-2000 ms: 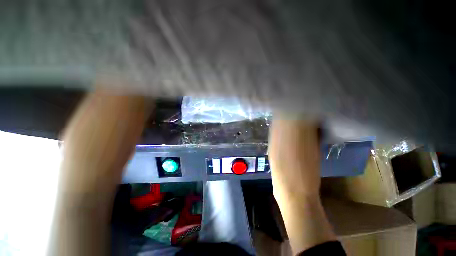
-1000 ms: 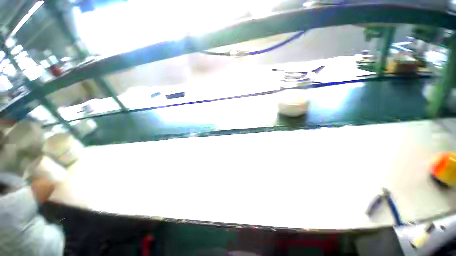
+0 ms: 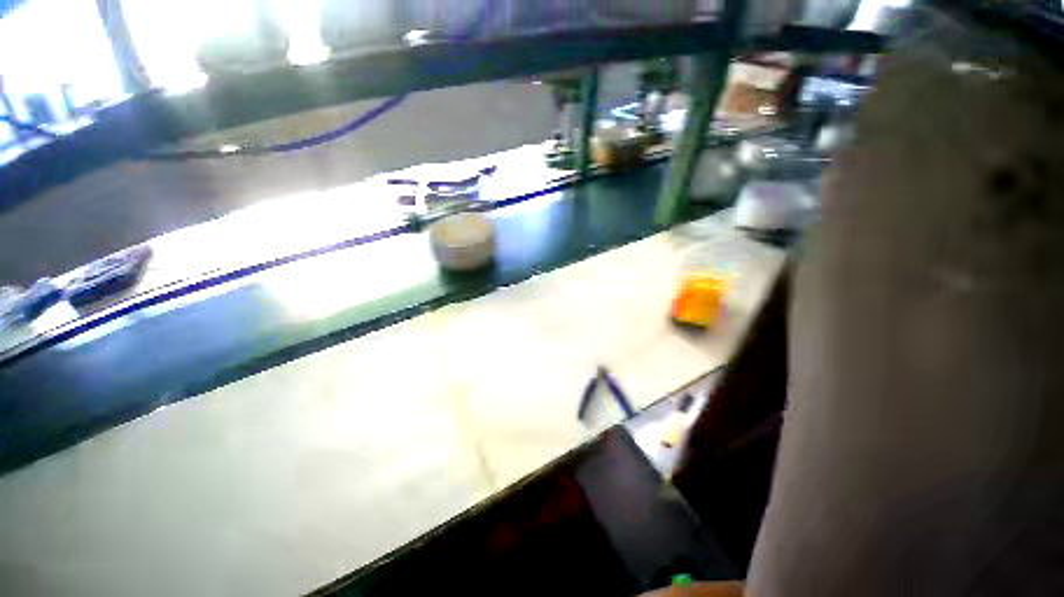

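Observation:
A round white housing [image 3: 463,241] sits on the green conveyor belt [image 3: 222,344] behind the white bench. A sliver of bare skin shows at the bottom edge, beside a small green button [image 3: 683,580]. It looks like part of my left hand [image 3: 698,590], cut off by the edge, with its fingers hidden. My right hand is not in view. The large whitish machine cover [image 3: 922,338] fills the right side, blurred.
Open blue-handled cutters [image 3: 607,394] lie on the bench [image 3: 350,455] near its front edge. A yellow-orange block [image 3: 698,301] stands farther back. Several whitish housings [image 3: 772,205] are grouped beyond the bench's far end. A green frame post [image 3: 697,134] rises beside the belt.
The view has swung right from the bench, so the housing, cutters and block sit farther left and the cover has come in. Two seconds ago both forearms reached up at the machine.

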